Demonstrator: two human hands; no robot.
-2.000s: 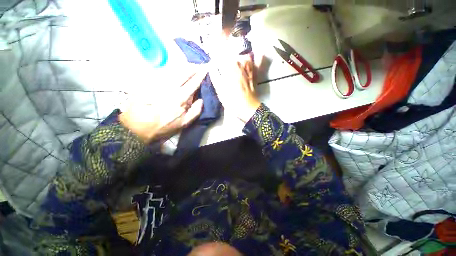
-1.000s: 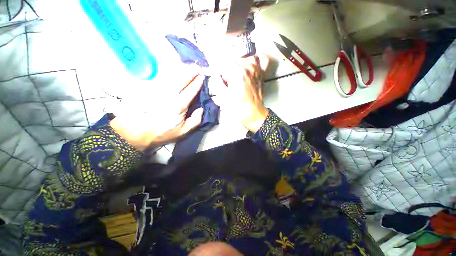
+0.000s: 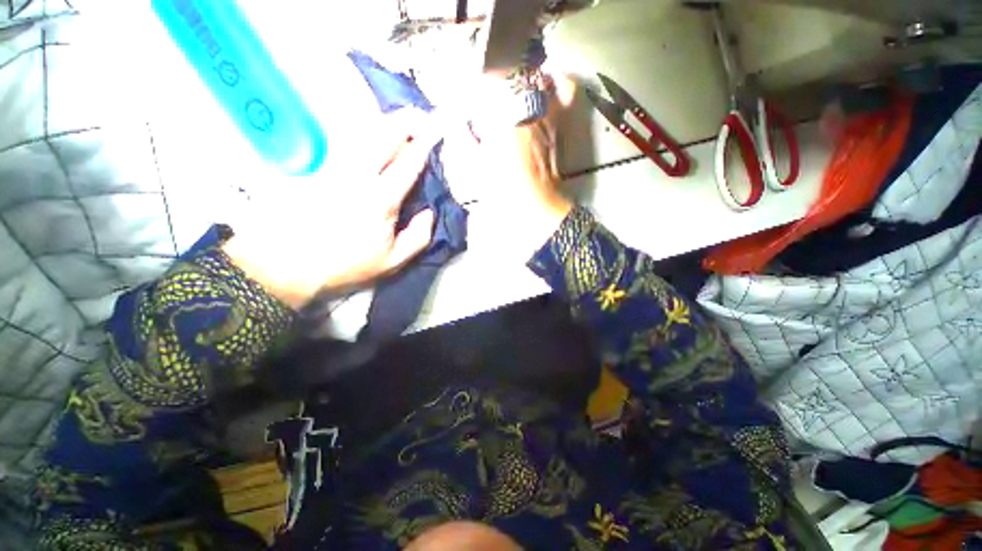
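Note:
Navy fabric [image 3: 447, 221] runs from the table's front edge up towards the brightly lit needle area. My left hand [image 3: 334, 231] lies on the left with thumb and fingers around the navy fabric; glare washes out much of it. My right hand [image 3: 538, 151] rests beside the sewing machine's lit area [image 3: 511, 65], its fingers partly hidden by glare and machine parts. Whether it grips cloth cannot be told. A blue-violet fabric end [image 3: 388, 84] lies beyond my left fingertips. The needle and presser foot are lost in the glare.
Red thread snips [image 3: 646, 129] and red-and-white-handled scissors [image 3: 743, 156] lie right of my right hand. A blue bar [image 3: 253, 92] is at upper left. Red-orange plastic [image 3: 851, 183] and quilted pieces [image 3: 883, 334] are at right. More quilting [image 3: 86, 215] is at left.
The blue-violet fabric end has shifted up and left. My right hand has moved slightly up towards the machine, and my left hand slightly left. The blue bar appears farther left.

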